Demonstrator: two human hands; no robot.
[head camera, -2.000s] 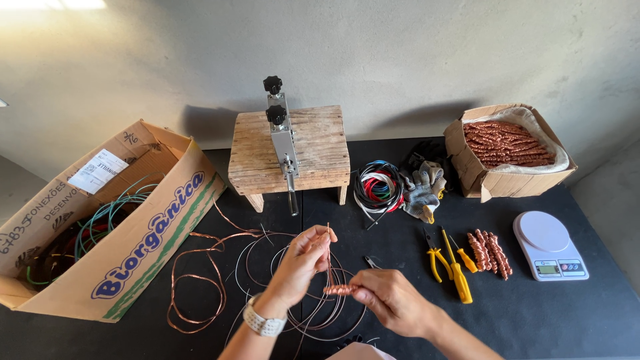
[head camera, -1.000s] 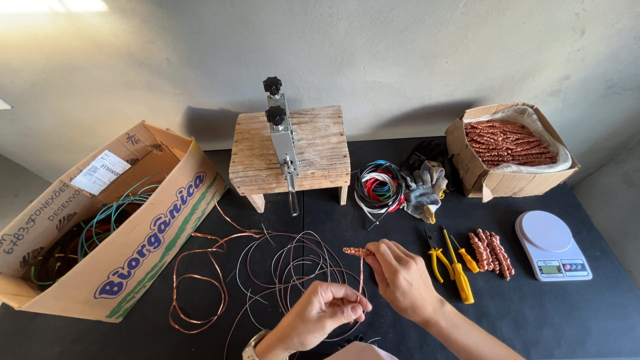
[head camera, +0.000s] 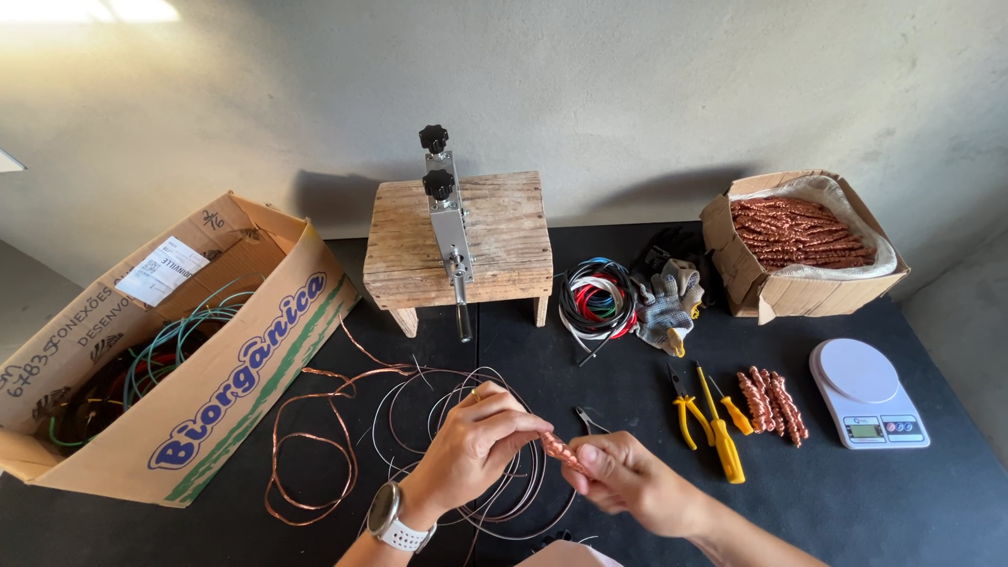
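A twisted bundle of bare copper wire (head camera: 562, 452) runs between my hands near the front middle of the table. My right hand (head camera: 622, 476) is closed on its lower right end. The fingertips of my left hand (head camera: 487, 441) pinch its upper left end; that wrist wears a watch with a white strap. Loops of thin wire (head camera: 543, 504) lie under and around my hands. To the left, a longer bare copper wire (head camera: 276, 465) curls on the black tabletop. Small cutters (head camera: 584, 419) lie just behind my hands, partly hidden.
A wire stripping machine (head camera: 450, 228) stands on a wooden stool (head camera: 512, 236). Cardboard boxes hold insulated wire (head camera: 252, 409) and copper twists (head camera: 835, 295). Coiled cables (head camera: 587, 295), gloves (head camera: 668, 303), pliers (head camera: 690, 417), screwdrivers (head camera: 726, 453), copper twists (head camera: 776, 405) and a scale (head camera: 870, 402) lie at right.
The upright wire strand seen below my right hand one second ago is now wound into the bundle or hidden. My left hand has moved up to the bundle's left end.
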